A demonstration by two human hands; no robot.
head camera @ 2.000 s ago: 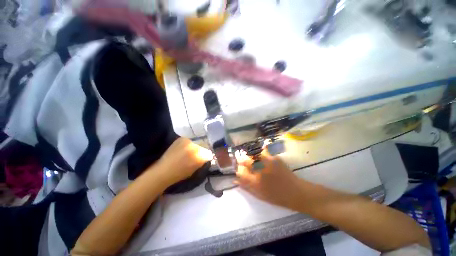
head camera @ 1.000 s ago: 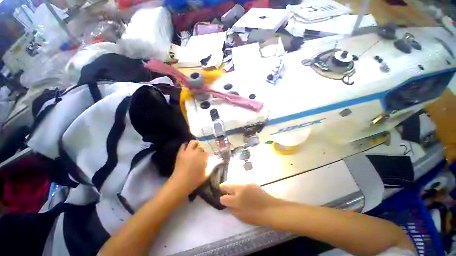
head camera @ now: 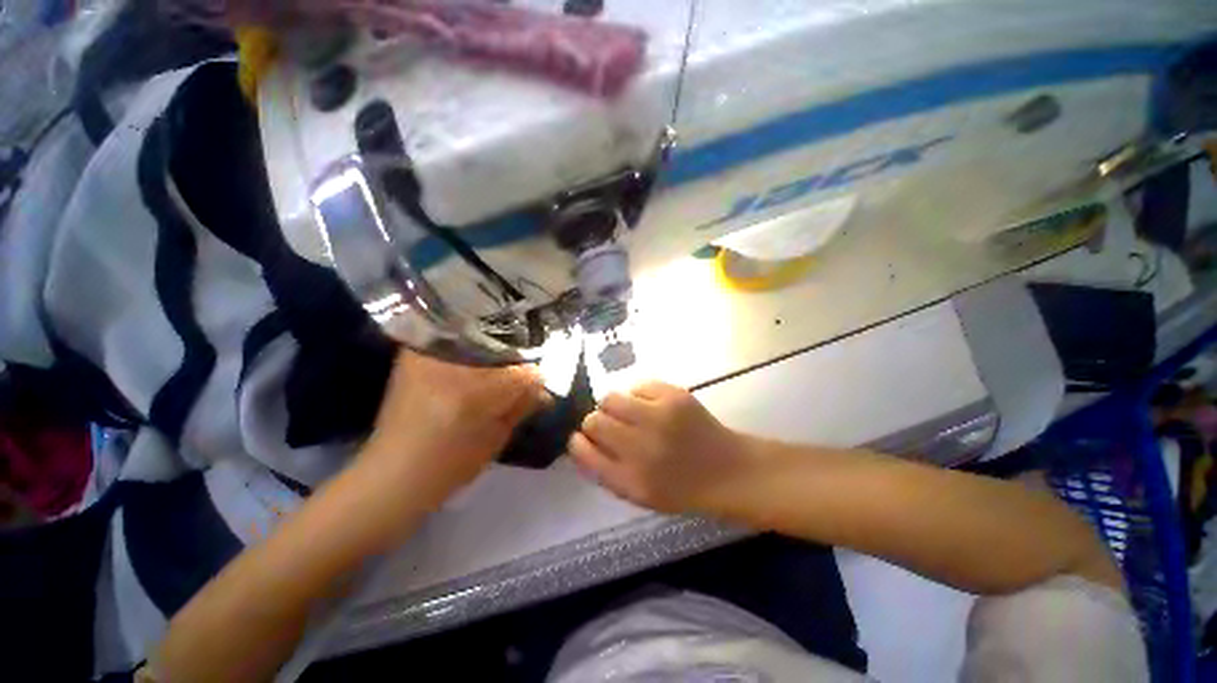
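A black fabric piece (head camera: 541,436) lies at the lit needle area of the white lockstitch machine (head camera: 854,174), which has a blue stripe. My left hand (head camera: 454,414) pinches the fabric just left of the needle, fingertips in the lamp glow. My right hand (head camera: 654,447) holds the fabric's right edge, fingers bent. The presser foot (head camera: 607,320) is close above the fingertips; glare hides the stitch point. The black-and-white garment (head camera: 100,267) is piled to the left, beside my left forearm.
A shiny curved metal loop (head camera: 360,247) hangs at the machine head. A pink cloth strip (head camera: 534,40) crosses its top. Yellow-handled snips (head camera: 761,274) lie on the bed. A blue basket (head camera: 1161,534) stands at the right. A grey-and-black piece (head camera: 1021,367) lies on the table's right end.
The view has moved closer to the needle. My right hand has come nearer to my left hand, and less of the black fabric shows between them.
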